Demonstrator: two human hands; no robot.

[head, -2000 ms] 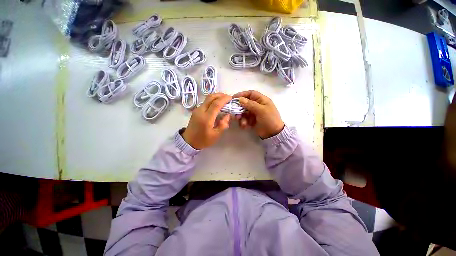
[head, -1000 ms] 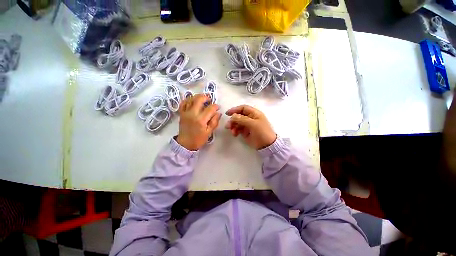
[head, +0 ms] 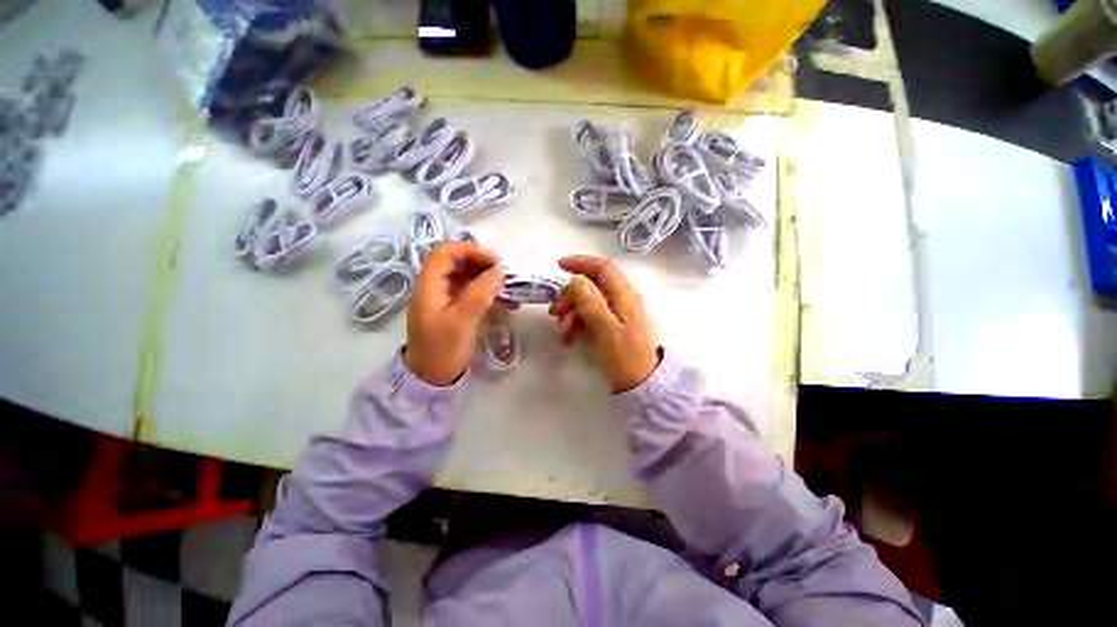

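Observation:
A white coiled cable (head: pixel 533 287) is held sideways between my two hands above the bench. My left hand (head: pixel 452 309) grips its left end with thumb and fingers. My right hand (head: pixel 605 321) pinches its right end. Another coiled cable (head: pixel 499 347) lies on the bench just beside and below my left hand. A loose left pile of coiled cables (head: pixel 338 196) spreads behind my left hand, partly hidden by it. A tighter right pile of coiled cables (head: pixel 693 173) lies behind my right hand.
Behind the left pile is a clear bag with dark blue contents (head: pixel 276 55). A black phone-like rectangle (head: pixel 453 25), a dark blue flask (head: pixel 535 27) and a yellow bag (head: pixel 717 43) stand behind. A blue tray (head: pixel 1099 227) is at far right. Blurred cables lie far left.
A coil between my hands two seconds ago has gone from them, and one more coil lies on the right pile. Both hands now hold another coil. The camera view has shifted slightly.

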